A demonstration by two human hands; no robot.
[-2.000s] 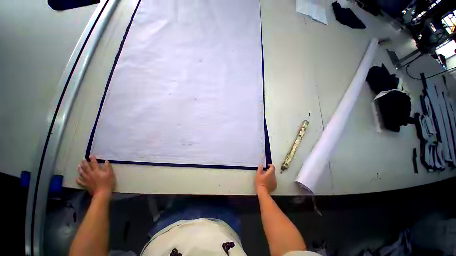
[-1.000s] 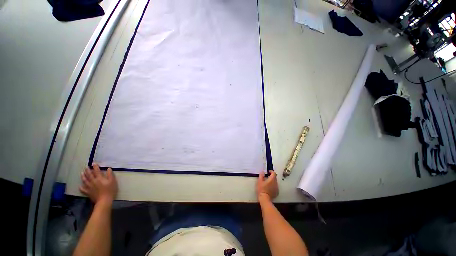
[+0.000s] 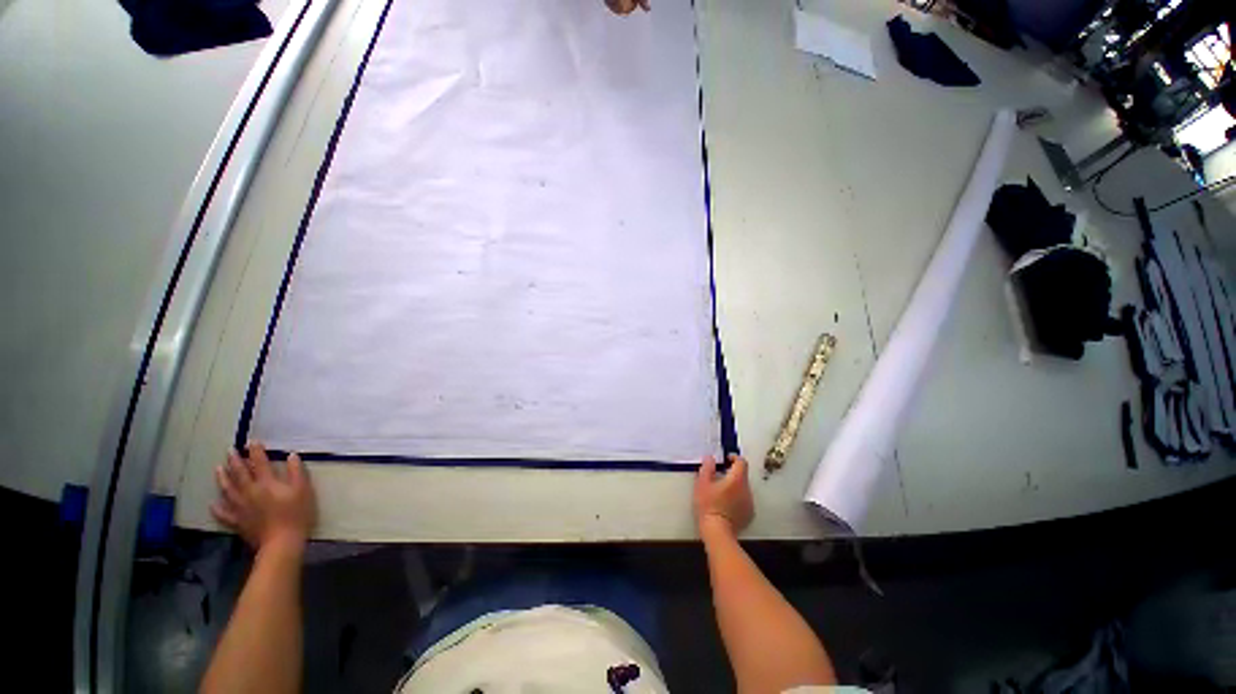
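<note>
A large white-lilac paper marker (image 3: 488, 258) lies flat over navy fabric (image 3: 475, 462), which shows as a thin dark border, wider at the near right corner. My left hand (image 3: 267, 498) rests palm down at the near left corner, fingers spread, fingertips at the cloth's edge. My right hand (image 3: 724, 496) is at the near right corner, thumb and fingertips touching the edge; whether it pinches the cloth or only presses is unclear. The far end of the marker is cut off by the picture's top.
A silver rail (image 3: 174, 325) runs along the left. A gold patterned bar (image 3: 801, 405) and a white paper roll (image 3: 916, 335) lie right. Dark bundles (image 3: 1061, 301) and cut strips (image 3: 1185, 355) are farther right. Another person's hand (image 3: 626, 6) is at the top edge.
Another person's hand has come into view at the marker's far end. The camera view has shifted slightly. My hands stay at the two near corners.
</note>
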